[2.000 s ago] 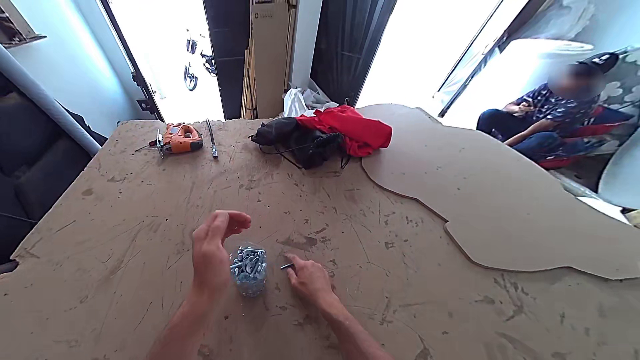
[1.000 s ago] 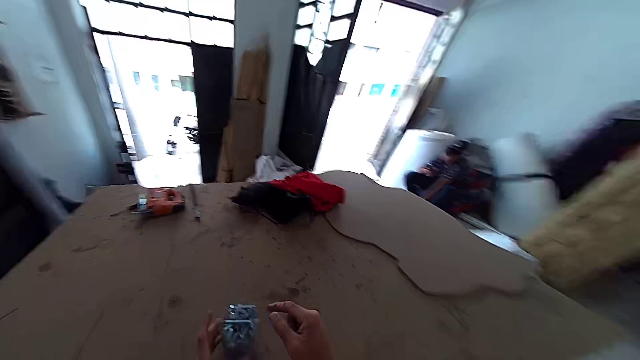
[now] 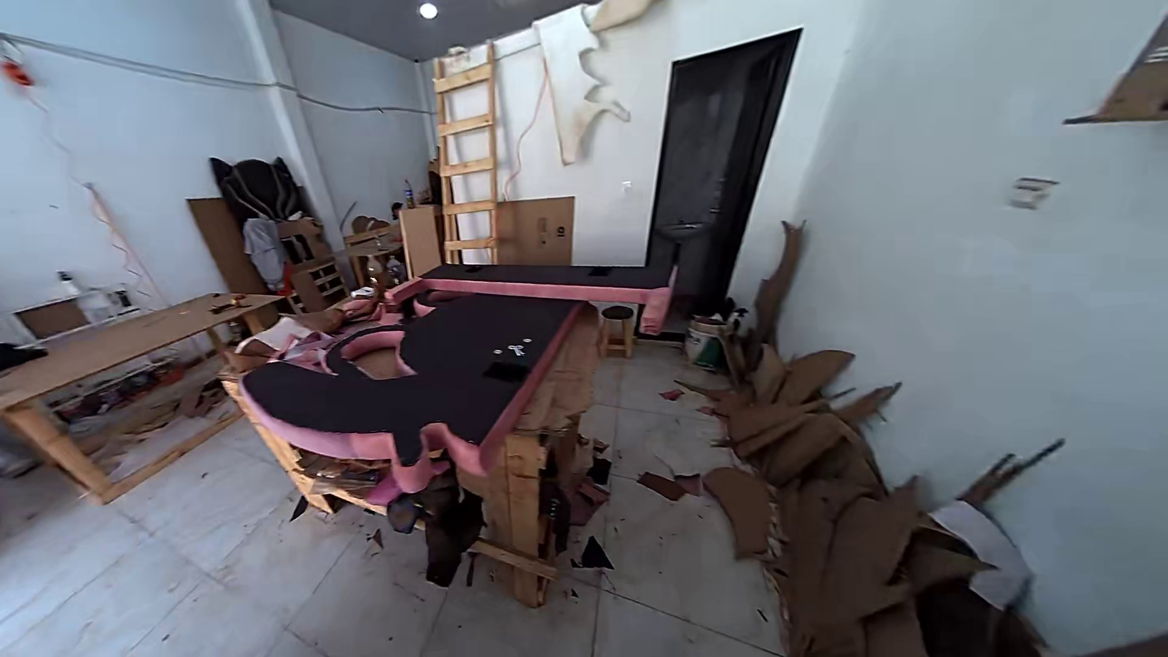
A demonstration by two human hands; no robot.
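Note:
Neither my left hand nor my right hand shows in the head view now, so what they hold or touch is hidden. In the middle, a large cut-out foam panel with a black face (image 3: 456,365) and pink edges lies on a wooden workbench (image 3: 525,511). Small white pieces (image 3: 516,349) and a black patch (image 3: 505,370) rest on it. A long foam strip (image 3: 547,274), black on top and pink at the side, lies behind it.
A long wooden table (image 3: 137,342) stands at the left. A wooden ladder (image 3: 467,164) leans at the back wall, near a dark doorway (image 3: 716,182). A stool (image 3: 618,330) and a bucket (image 3: 704,342) stand near the doorway. Brown sheet offcuts (image 3: 821,493) are heaped along the right wall.
The view has swung far round to another part of the room. My hands, the container of metal fasteners, the orange power tool and the seated person have left the view.

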